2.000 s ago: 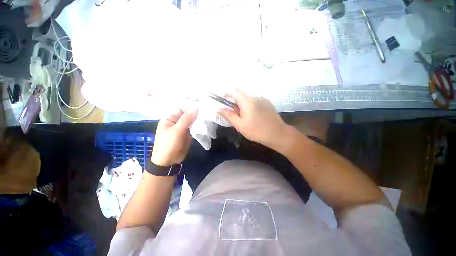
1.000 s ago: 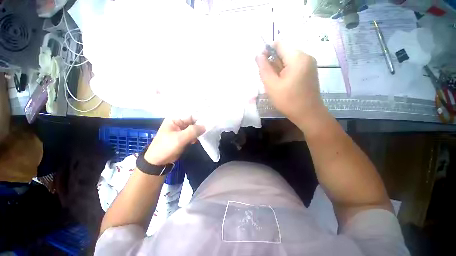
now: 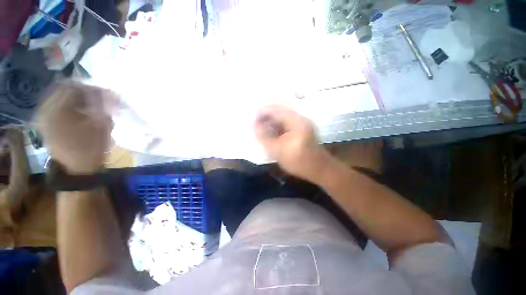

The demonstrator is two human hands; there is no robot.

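My left hand point(image 3: 75, 127) is strongly blurred at the left end of the table. Pale cloth point(image 3: 135, 129) shows beside it, washed out by the lamp; whether the fingers hold it I cannot tell. My right hand point(image 3: 288, 138) is at the table's front edge, its fingers curled around a small dark thing that looks like the thread snips point(image 3: 269, 123). The blades cannot be made out. Glare hides the middle of the table and the machine parts.
A blue basket point(image 3: 173, 196) with red-printed white pieces point(image 3: 167, 245) is below the table at left. A measuring tape point(image 3: 404, 118) runs along the front edge. Right of the glare are a pen point(image 3: 416, 52), papers, a black square point(image 3: 439, 56) and orange-handled scissors point(image 3: 505, 98). Another person's arm point(image 3: 16, 167) is far left.
My left hand has moved far left and up from the front edge. My right hand has come down and left. The white cloth no longer hangs over the edge between them. The view has shifted.
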